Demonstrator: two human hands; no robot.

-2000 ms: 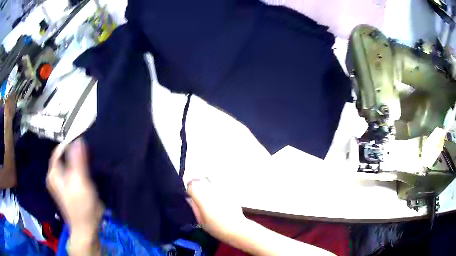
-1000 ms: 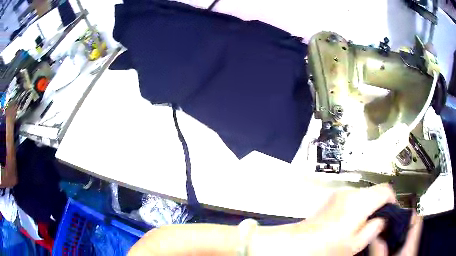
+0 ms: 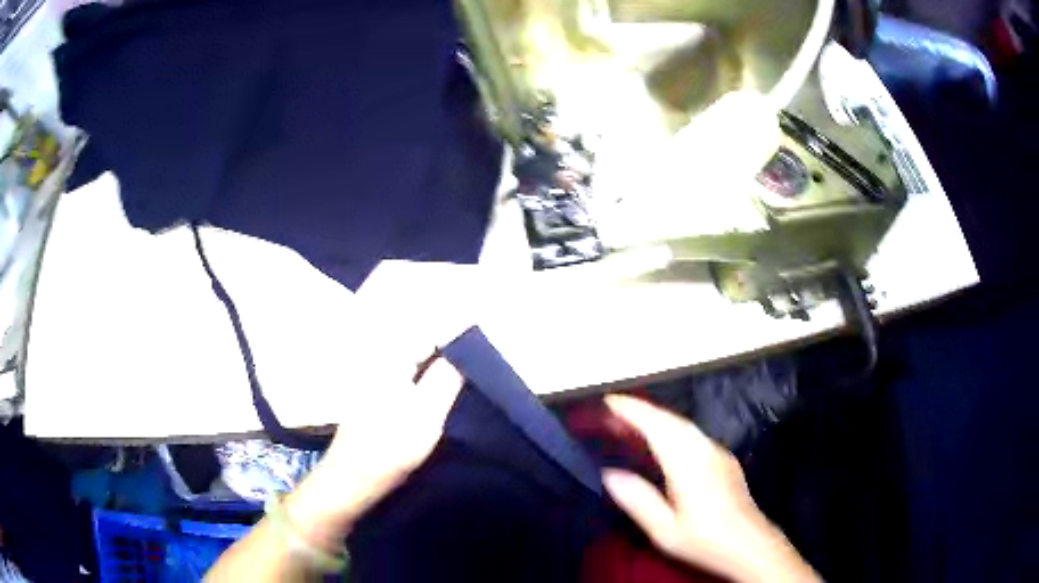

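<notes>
A dark navy garment piece (image 3: 456, 507) hangs over the lap at the table's front edge. Its folded hem (image 3: 518, 404) is a lighter blue straight band slanting down to the right. My left hand (image 3: 393, 438) pinches the hem's upper end, with a small reddish-brown bit at the fingertips. My right hand (image 3: 695, 490) is at the hem's lower end, thumb against it, fingers apart over red cloth. The sewing machine (image 3: 820, 233) stands behind, its presser foot area (image 3: 558, 205) above the hem.
A navy garment stack (image 3: 285, 137) lies left of the machine, with a dark cord (image 3: 234, 319) hanging over the white table (image 3: 137, 364). A black two-pronged tool (image 3: 832, 154) rests beside the dial (image 3: 784, 171). A blue crate (image 3: 171, 552) is at lower left. Dark cloth lies at right.
The view has turned right, so machine and stack appear further left. My hands have come from the machine's front right with bunched dark cloth, now spread out with its hem showing.
</notes>
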